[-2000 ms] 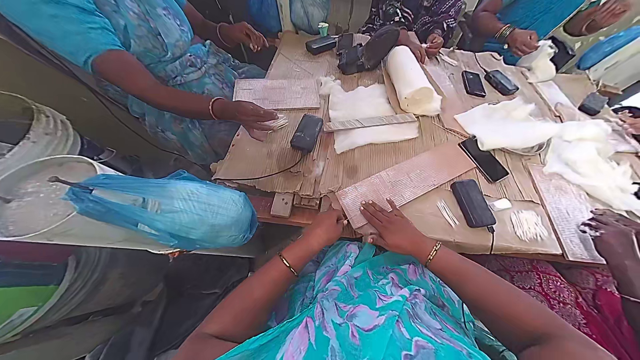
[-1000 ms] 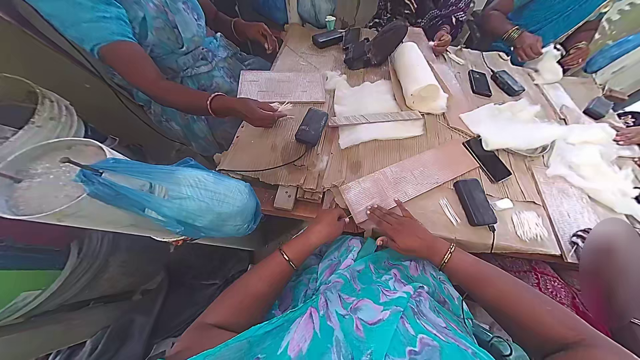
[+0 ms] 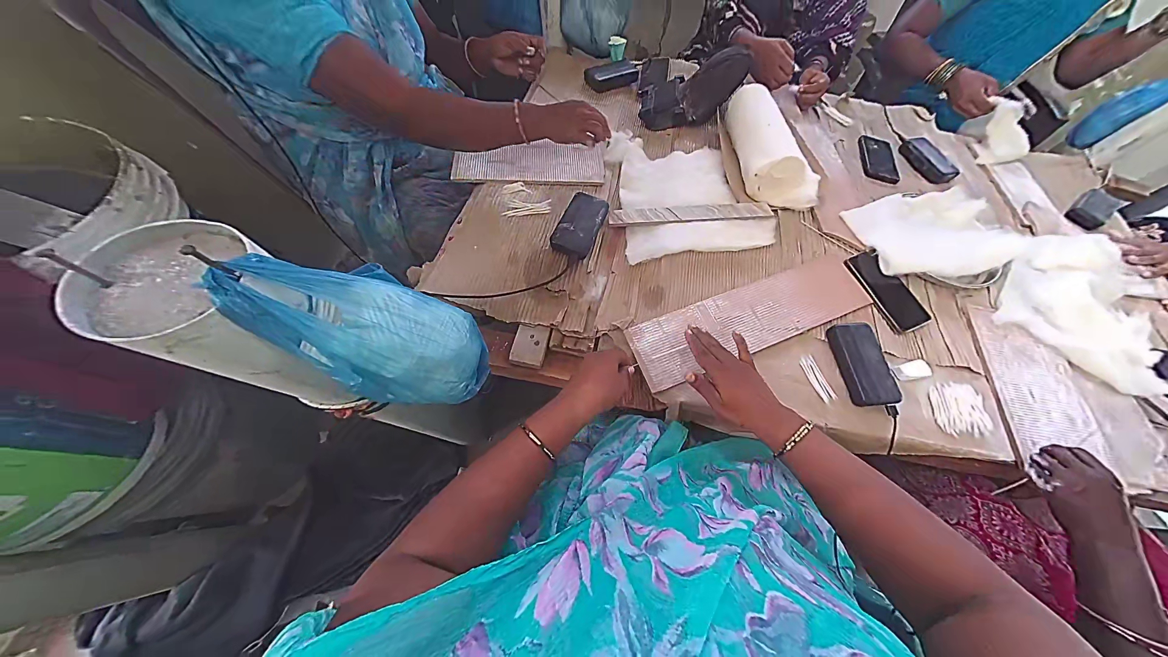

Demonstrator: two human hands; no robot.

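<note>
My right hand (image 3: 727,379) lies with its fingers spread on the near end of a ridged board (image 3: 757,315). My left hand (image 3: 602,379) is curled at the board's left corner; a small pale tip shows at its fingers, and what it holds is too small to tell. Right of the board lie a few thin white cotton wicks (image 3: 817,379), a black power bank (image 3: 863,363) with a cable, a small white piece (image 3: 912,370) and a pile of wicks (image 3: 958,408). A black phone (image 3: 887,290) touches the board's far end.
Cotton sheets (image 3: 680,182), a cotton roll (image 3: 771,151) and a flat strip (image 3: 691,214) lie farther back on the cardboard-covered table (image 3: 511,251). Co-workers' hands (image 3: 568,123) are around it. A white bucket (image 3: 155,283) and a blue plastic bag (image 3: 365,328) stand at the left.
The co-worker's hand at the left has moved from the near wicks to the cotton behind the board there. A co-worker's hand at the lower right now shows by the right board. My hands remain at my board.
</note>
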